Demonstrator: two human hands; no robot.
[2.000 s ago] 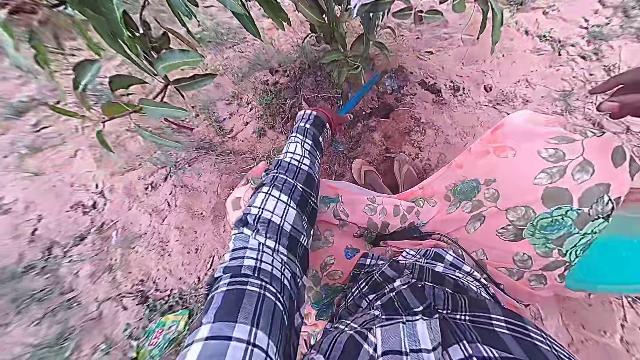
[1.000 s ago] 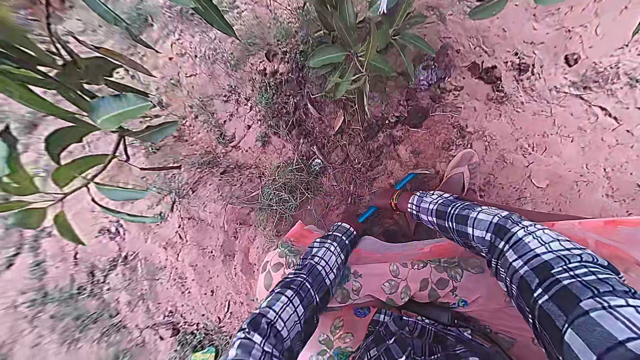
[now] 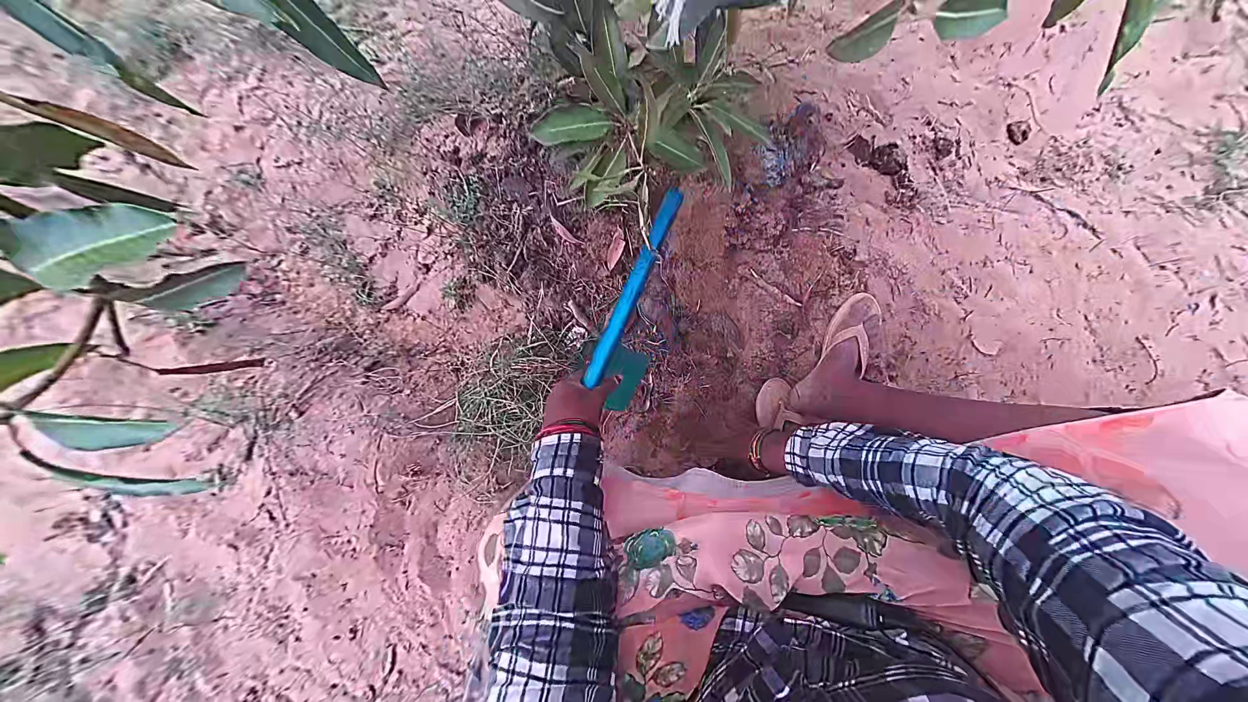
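My left hand (image 3: 577, 402), with a red bracelet at the wrist, is closed around the lower end of a blue-handled tool (image 3: 629, 307). The blue shaft slants up and right over the soil towards the base of a leafy plant (image 3: 634, 117). A flat green piece (image 3: 626, 378) shows beside the hand; whether it belongs to the tool cannot be told. My right hand (image 3: 746, 450) reaches down near the sandalled foot, with bangles at the wrist. It is dark and partly hidden by the pink floral cloth (image 3: 741, 565), so its fingers do not show clearly.
A sandalled foot (image 3: 838, 356) stands on the reddish soil right of the dug patch. A tuft of cut or dry grass (image 3: 507, 400) lies left of my left hand. Leafy branches (image 3: 88, 244) hang into view at the left and top.
A second ago both hands were low and close together, with blue pieces at each. Now my left hand is apart from the right, and the blue shaft points up towards the plant.
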